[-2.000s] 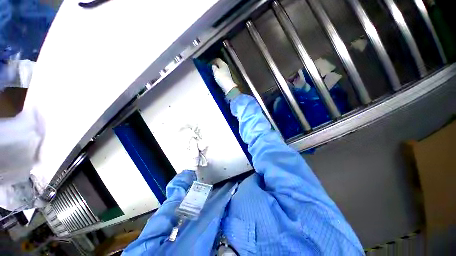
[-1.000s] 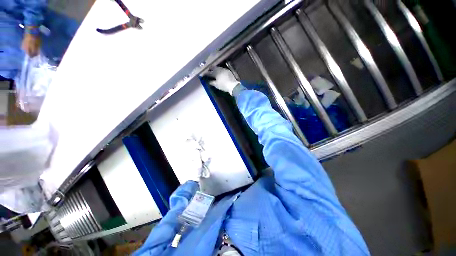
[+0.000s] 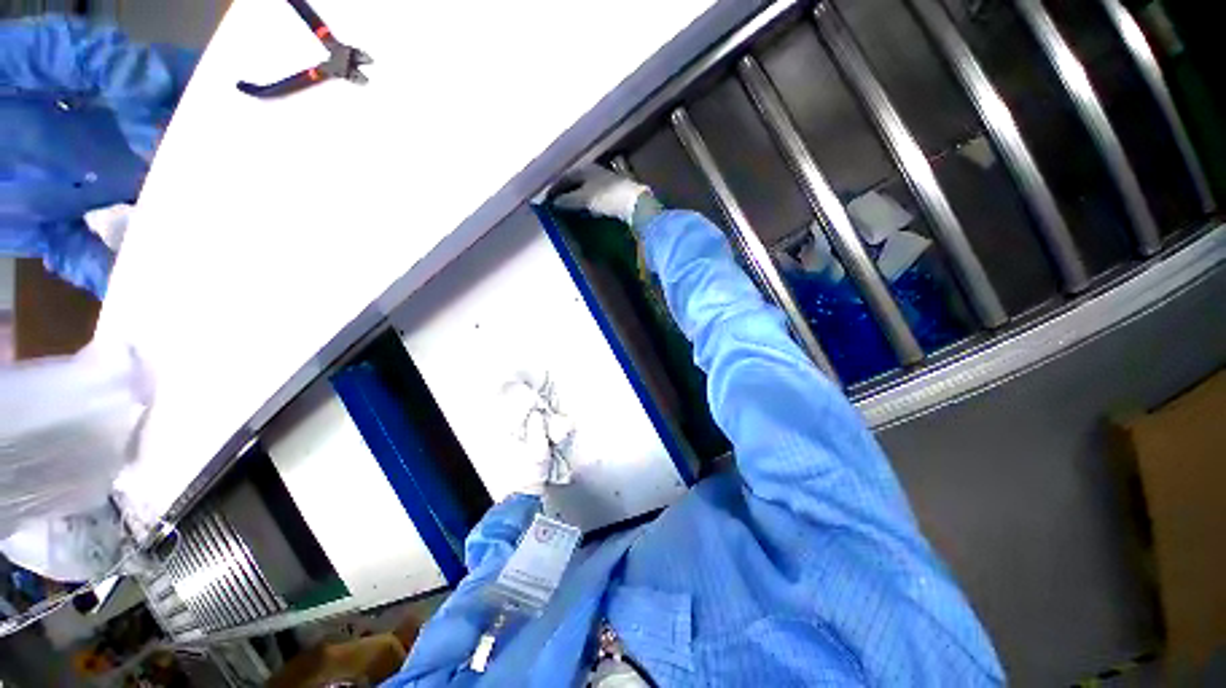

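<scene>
A metal enclosure (image 3: 504, 316) with a flat white top and blue side lies across the conveyor in front of me. A dark green carrier (image 3: 632, 289) shows along its right side. My right hand (image 3: 601, 195), gloved white, is at the enclosure's far right corner, its fingertips partly hidden against the rail. My left hand (image 3: 549, 481), also gloved white, is low on the white top and hard to tell from it. Crumpled clear or white material (image 3: 542, 403) lies on the top just beyond the left hand; whether the fingers hold it cannot be seen.
A second enclosure (image 3: 352, 497) lies to the left. Bare rollers (image 3: 901, 161) are to the right, with blue plastic (image 3: 874, 316) below. Diagonal cutters (image 3: 330, 65) lie on the white bench (image 3: 390, 148). Another person (image 3: 81, 135) stands across the bench. A cardboard box (image 3: 1183, 470) is at right.
My right hand has moved from the enclosure's right side to its far corner. More green carrier shows beside the enclosure. The left hand sits nearer my body on the top. The cutters have come into view.
</scene>
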